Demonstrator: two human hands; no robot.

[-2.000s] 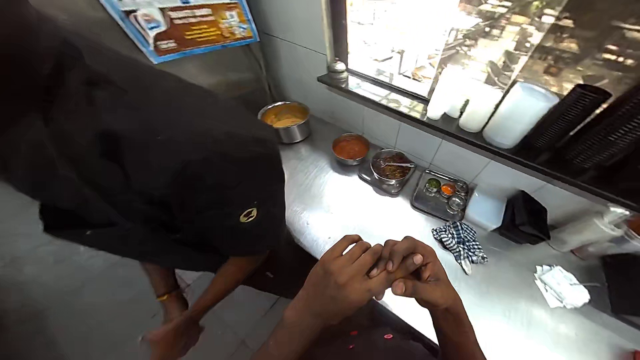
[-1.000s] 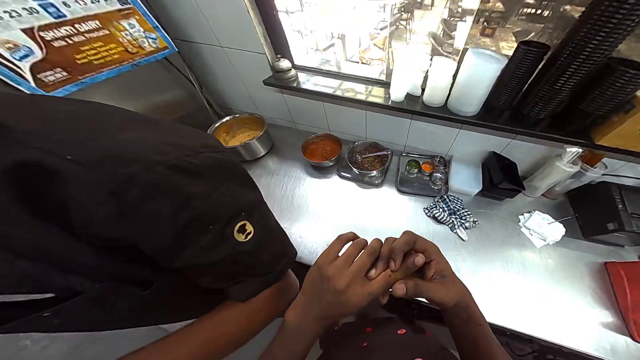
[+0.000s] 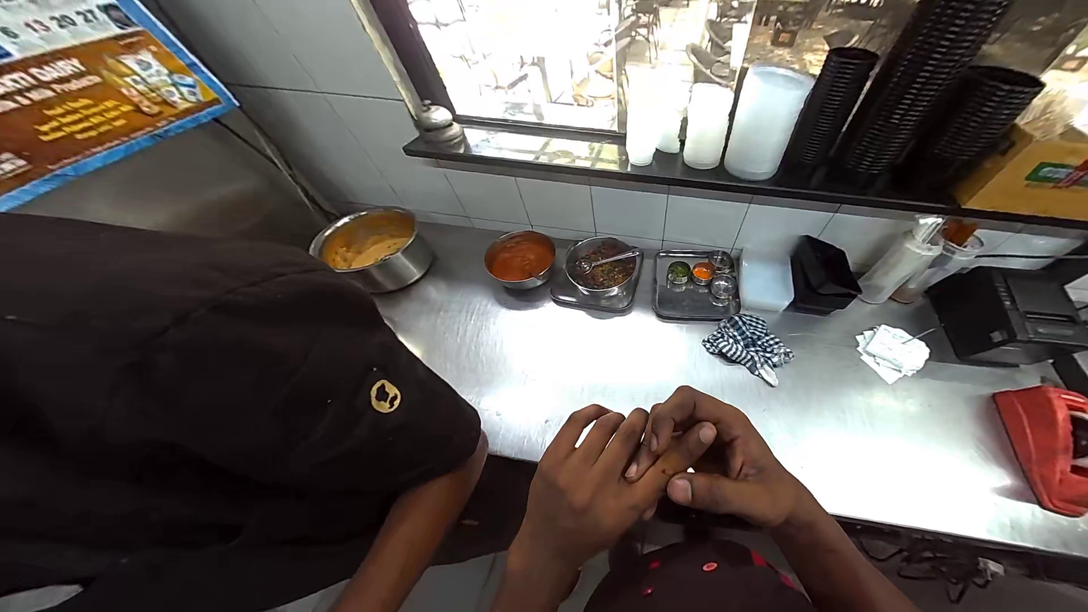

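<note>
My left hand and my right hand touch each other in front of the steel counter's near edge. The right fingers and thumb lie around the left hand's index finger. No object shows in either hand. Beyond them on the counter are a crumpled checkered cloth, a steel tray with small bowls of green and orange food, a steel bowl of chopped food with a spoon in it, and a bowl of red sauce.
A co-worker in a black shirt stands close on the left. A steel pot stands at the back left. White papers, a black machine and a red object are at the right. Stacked cups line the window ledge.
The view has swung to the right, bringing the black machine and red object in. My hands stay together. The co-worker's forearms, seen low on the left two seconds ago, have moved.
</note>
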